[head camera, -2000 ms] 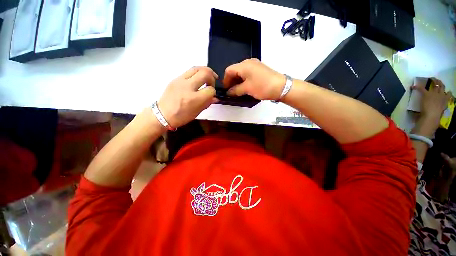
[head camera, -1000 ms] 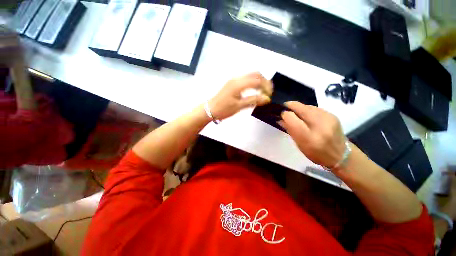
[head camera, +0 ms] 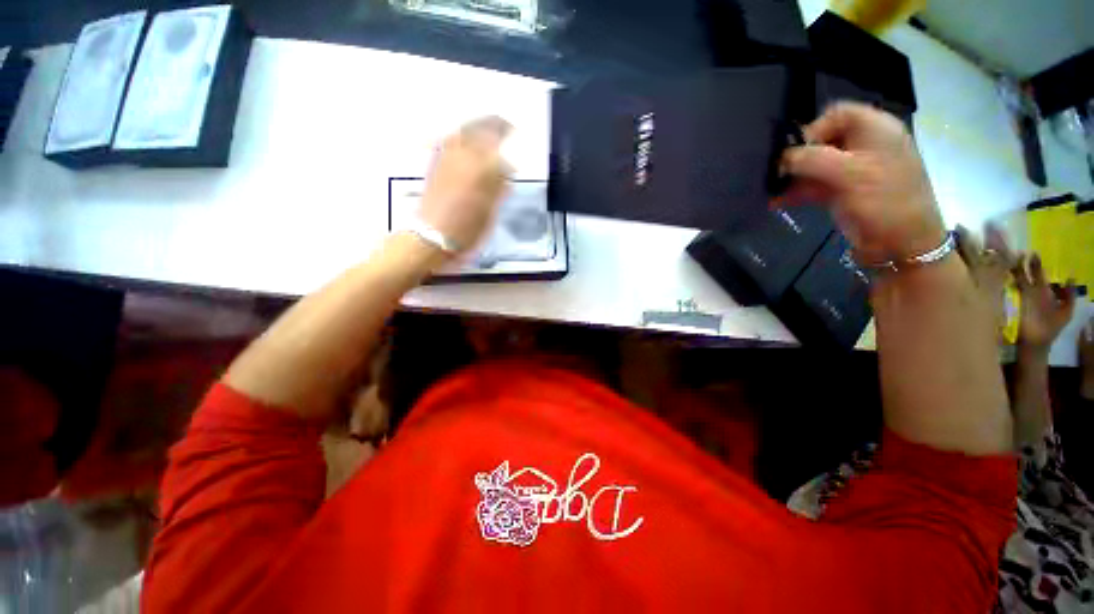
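A black gift box or lid (head camera: 672, 144) with small white lettering is raised above the table, lettered face up. My right hand (head camera: 861, 180) pinches its right end, where a small dark piece shows at the fingertips. A black-edged box with a white insert (head camera: 528, 228) lies at the table's front edge, left of and partly below the lettered one. My left hand (head camera: 466, 186) is blurred over this box's left part, its fingers apart from the lettered box. Whether it holds anything cannot be told.
White-filled black boxes (head camera: 178, 84) stand at the left on the white table (head camera: 312, 132). Black lettered boxes (head camera: 768, 258) lie at the right, more behind. A clear packet (head camera: 474, 10) is on the far black strip. Another person's hands (head camera: 1041, 300) and yellow packs (head camera: 1056, 240) are at far right.
The open black box between both hands is replaced by a white-filled box in front and a lettered black one in my right hand. My hands have moved apart. The camera view has shifted.
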